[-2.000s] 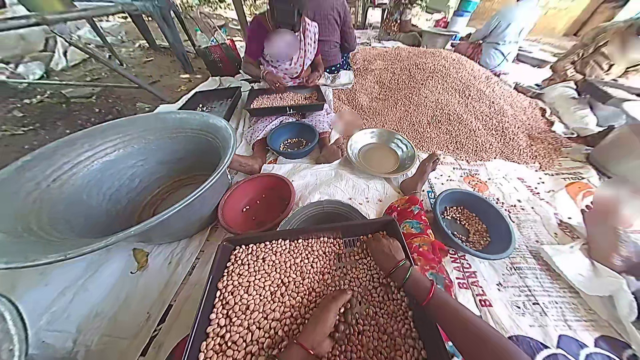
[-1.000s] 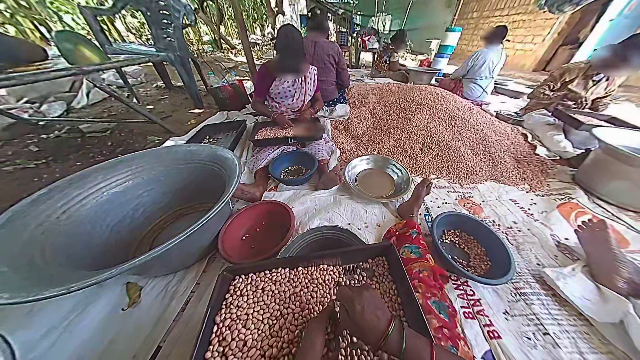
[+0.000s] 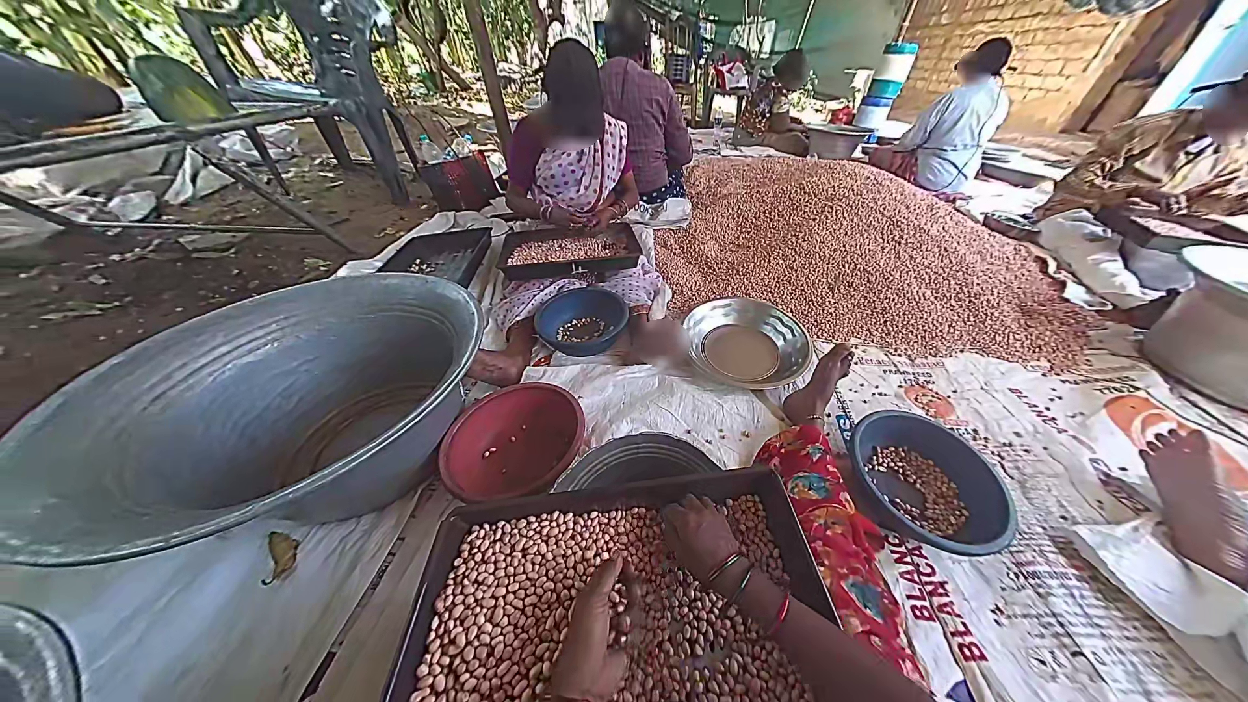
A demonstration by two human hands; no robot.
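Observation:
A dark rectangular tray [image 3: 585, 499] full of shelled peanuts [image 3: 507, 595] lies low in the middle of the view. My right hand [image 3: 699, 536], with bangles at the wrist, rests on the peanuts near the tray's far edge, fingers bent downward; whether it grips any is hidden. Nearer and to its left, my left hand [image 3: 593, 634] is on the peanuts with thumb raised and fingers apart, some nuts beside its palm. Beyond the tray are a red bowl [image 3: 512, 439] with a few bits in it and a dark grey basin [image 3: 639, 458]. A blue-grey bowl [image 3: 933, 483] on the right holds some peanuts.
A large metal tub [image 3: 234, 390] stands at left. A steel bowl [image 3: 748, 343] and a blue bowl [image 3: 582, 322] lie ahead. A person [image 3: 570, 166] sits opposite with another tray [image 3: 568, 251]. Behind is a big peanut heap [image 3: 858, 253], with several people around it.
One second ago my hands were close together in the tray; now they are apart, the right one farther up at the far edge. The view has shifted a little.

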